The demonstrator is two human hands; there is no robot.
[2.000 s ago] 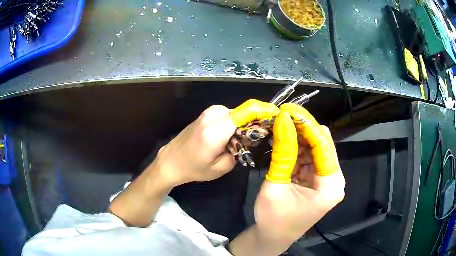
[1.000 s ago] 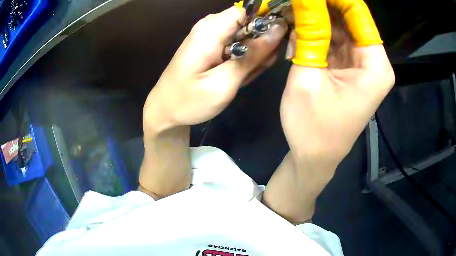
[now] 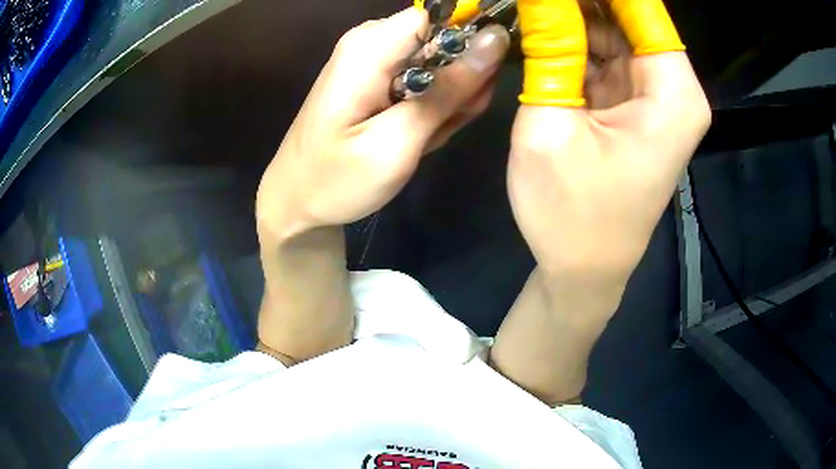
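Observation:
My left hand [image 3: 367, 128] is closed around several dark and silver cylindrical connector plugs [image 3: 417, 82] at the top centre. Their round ends stick out between the fingers, and the upper ones are cut off by the frame edge. My right hand [image 3: 596, 156] is raised beside it, with yellow-orange finger cots [image 3: 553, 55] on its thumb and a finger. The right fingertips are cut off by the top edge, so what they hold is hidden. A little yellow also shows on a left finger at the top edge.
The bench edge [image 3: 110, 69] curves across the upper left, with part of a blue tray [image 3: 38, 50] of dark pieces on it. Blue bins [image 3: 81, 289] stand below at the left. A metal frame [image 3: 692, 256] and a black cable are at the right. My white garment fills the bottom.
The view has tilted down from the bench, so the tin and tray mostly left the picture. The hands now appear higher, with fingertips cut off. Over the last second they shifted slightly up and left.

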